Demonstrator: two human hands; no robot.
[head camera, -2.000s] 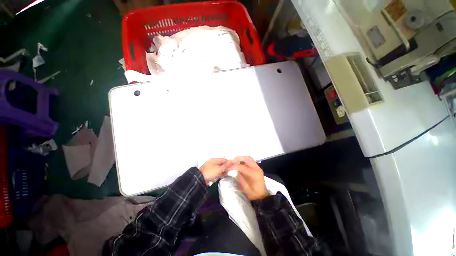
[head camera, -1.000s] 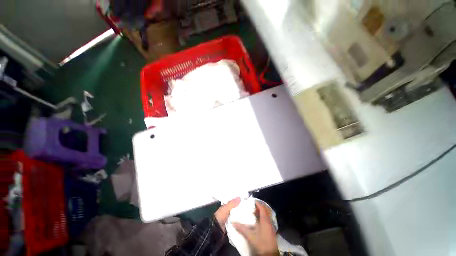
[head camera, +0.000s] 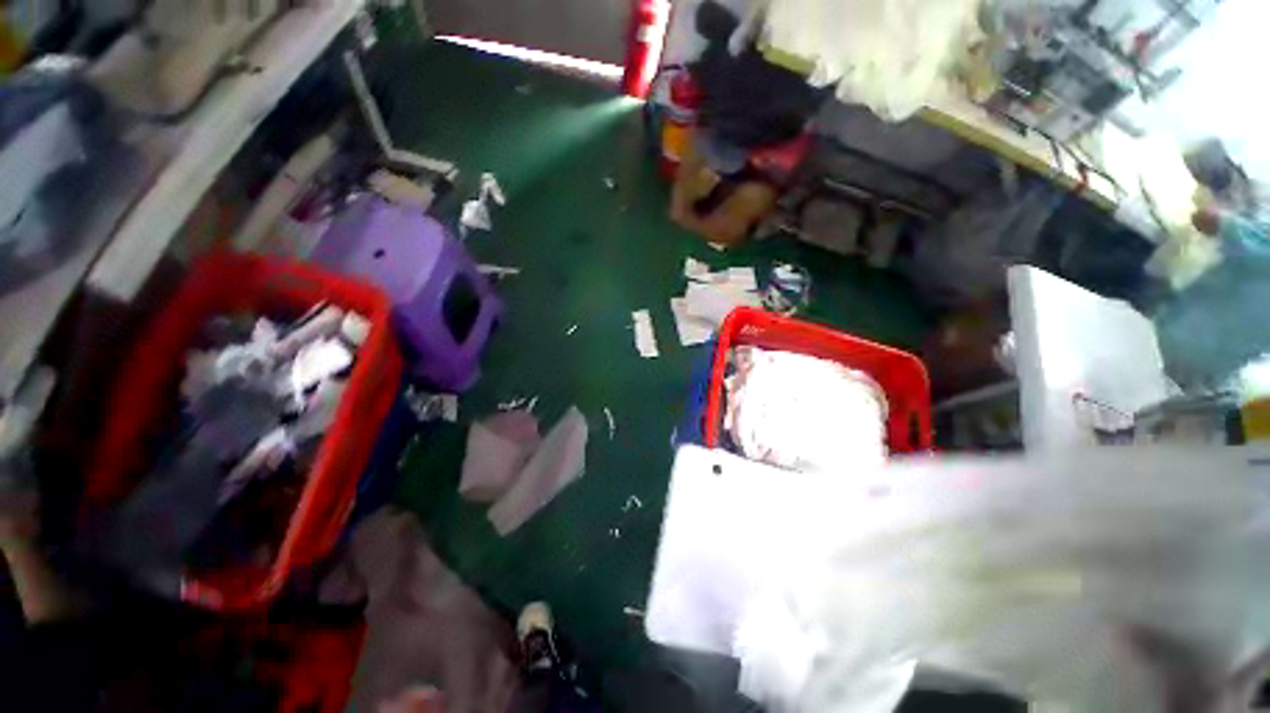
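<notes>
A large white cloth or bundle (head camera: 1031, 557) is blurred by motion at the lower right, over the white board (head camera: 696, 557). A crumpled white part of it (head camera: 808, 655) hangs at the board's lower edge. A brownish blur at the lower right corner may be my right hand, but its grip cannot be made out. A small skin-coloured patch at the bottom edge, left of centre, may be my left hand, cut off by the picture's edge.
A red basket (head camera: 905, 383) holds white pieces behind the board. Another red basket (head camera: 126, 404) with mixed scraps stands left, beside a purple stool (head camera: 404, 265). Scraps and a shoe (head camera: 536, 634) are on the green floor. A skin-coloured arm-like shape is at the left edge.
The view has swung left, so the board and its basket now sit further right. The white cloth held low between my hands is now a large blur at right; my hands are no longer clear.
</notes>
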